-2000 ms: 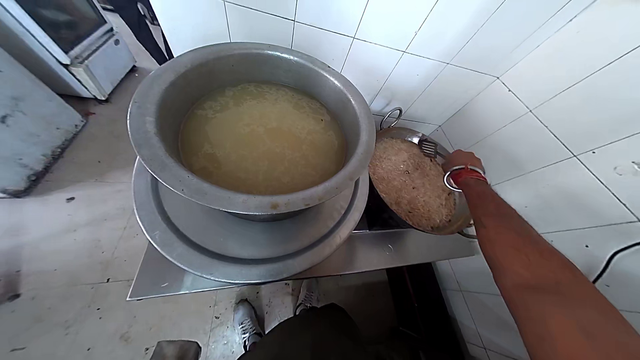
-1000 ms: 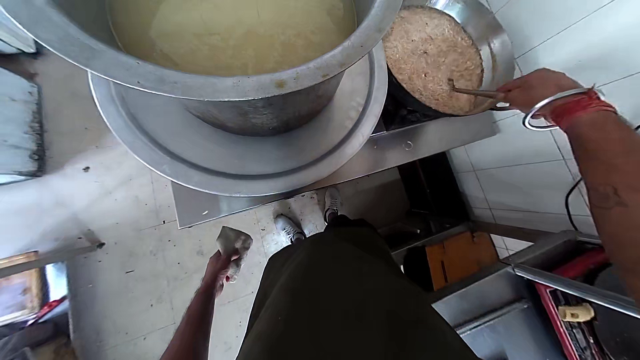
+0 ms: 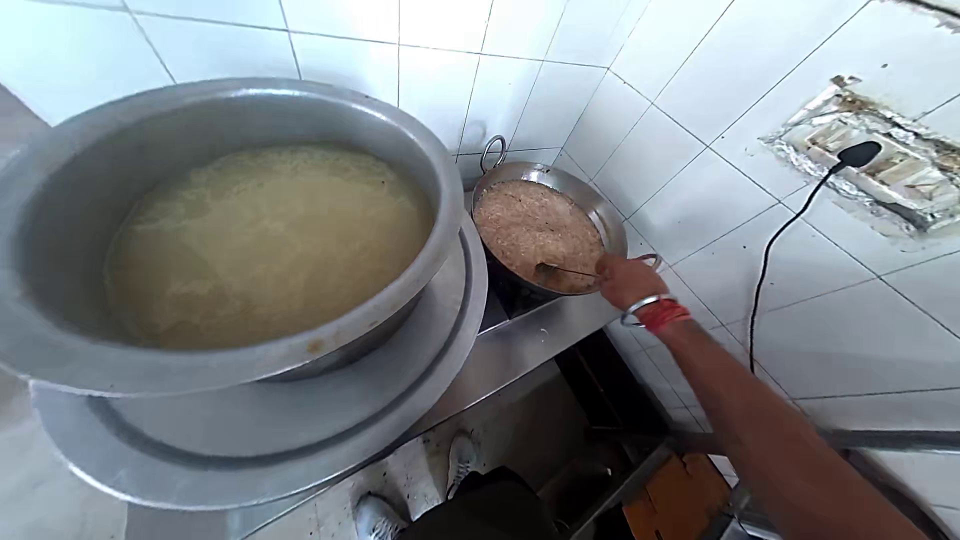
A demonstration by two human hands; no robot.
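My right hand [image 3: 630, 283] is closed around the handle of a metal cooking spatula [image 3: 559, 270], at the near right rim of a metal kadai [image 3: 611, 217]. The spatula's head sits in the light brown, grainy food [image 3: 536, 225] inside the kadai. My left hand is out of view. To the left stands a large aluminium pot [image 3: 319, 360] holding a cloudy yellowish liquid [image 3: 277, 247]. Beneath that pot lies a wide round metal tray [image 3: 202, 480].
White tiled walls [image 3: 697, 75] meet in a corner behind the kadai. A black cable with a plug [image 3: 859, 154] hangs from a broken wall socket at the right. The steel counter edge [image 3: 517, 360] runs below the kadai; an orange-brown box [image 3: 675, 499] is low at the right.
The left hand, seen one second ago holding a greyish cloth-like thing, has left the view. My right hand stays on the spatula, whose head has shifted in the food. The view has swung markedly.
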